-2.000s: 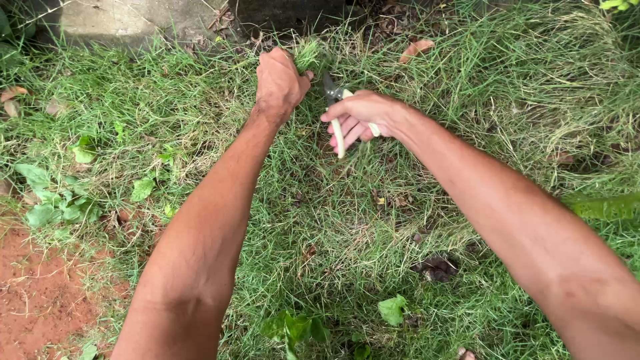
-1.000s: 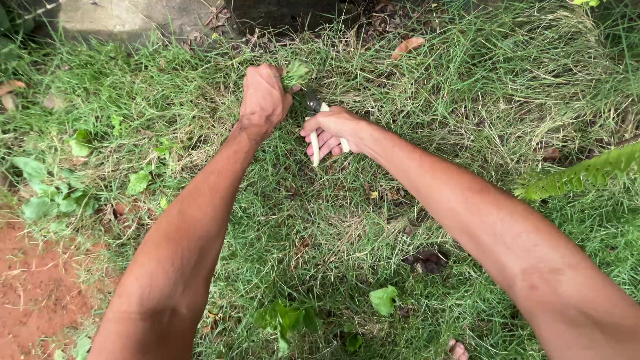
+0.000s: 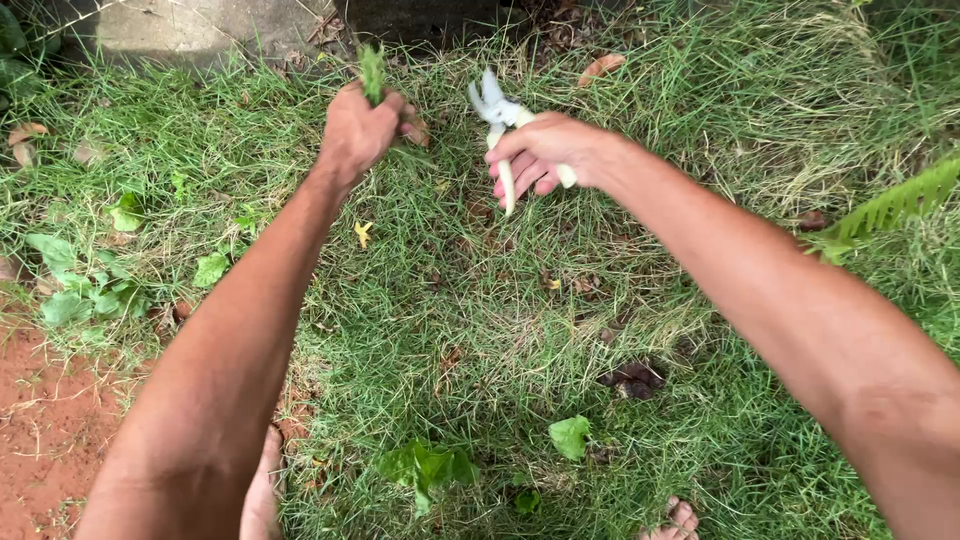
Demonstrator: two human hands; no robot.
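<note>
My left hand (image 3: 361,126) is closed around a tuft of green grass (image 3: 373,75), whose blades stick up above the fist near the stone edge. To its right, my right hand (image 3: 536,154) holds a pair of pruning shears (image 3: 504,112) by their pale handles. The blades are parted and point up and slightly left, above the grass. A gap of grassy ground lies between the two hands. Part of the tuft is hidden inside the left fist.
A stone block (image 3: 195,26) borders the grass at the top. Bare red soil (image 3: 52,427) lies at lower left. A fern frond (image 3: 892,206) reaches in from the right. Broad-leaved weeds (image 3: 427,469) grow low in the view, and bare toes (image 3: 679,517) show at the bottom.
The shears' blades, partly hidden near the left hand a second ago, now show plainly and parted. The two hands are farther apart. The left hand still holds grass, now pointing upward.
</note>
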